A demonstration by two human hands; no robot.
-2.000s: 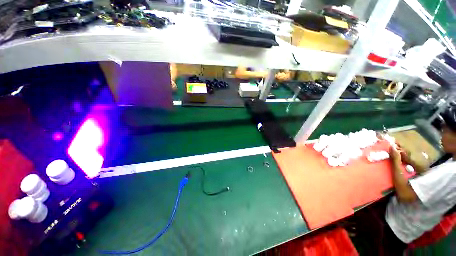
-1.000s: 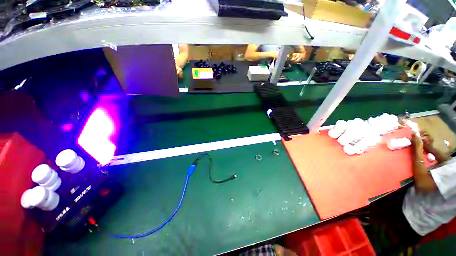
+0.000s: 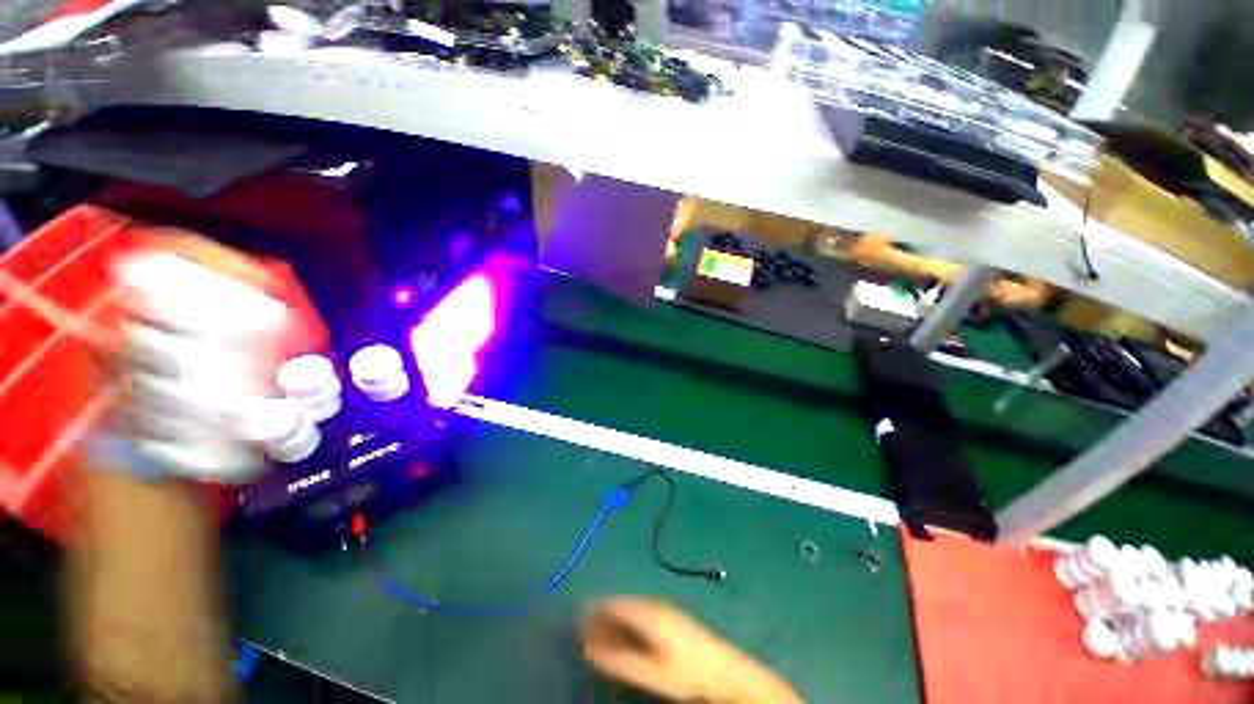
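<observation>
My left hand (image 3: 206, 358) is a blurred whitish shape at the left, in front of the red divided bin (image 3: 55, 310); whether it holds anything is unclear. My right hand (image 3: 660, 649) is at the bottom edge, blurred, its fingers loosely curled with a gap, and no object shows in it. The blue cable (image 3: 585, 546) curves over the green bench above my right hand and joins a thin black lead (image 3: 660, 530), whose free plug has nothing on it. Short stacks of white units (image 3: 378, 373) stand on the black box (image 3: 344, 488), beside my left hand.
A glowing panel (image 3: 457, 337) is behind the black box. Small rings (image 3: 809, 550) lie near the white strip. A black ribbed strip (image 3: 924, 447) meets the red mat (image 3: 976, 619) with a white unit pile (image 3: 1148, 591). A shelf (image 3: 619, 145) crosses overhead; people's arms show opposite.
Both my hands have come into view, left at the bin, right at the bottom edge. The view has turned left, so the bench things sit further right. The person at the right is out of view.
</observation>
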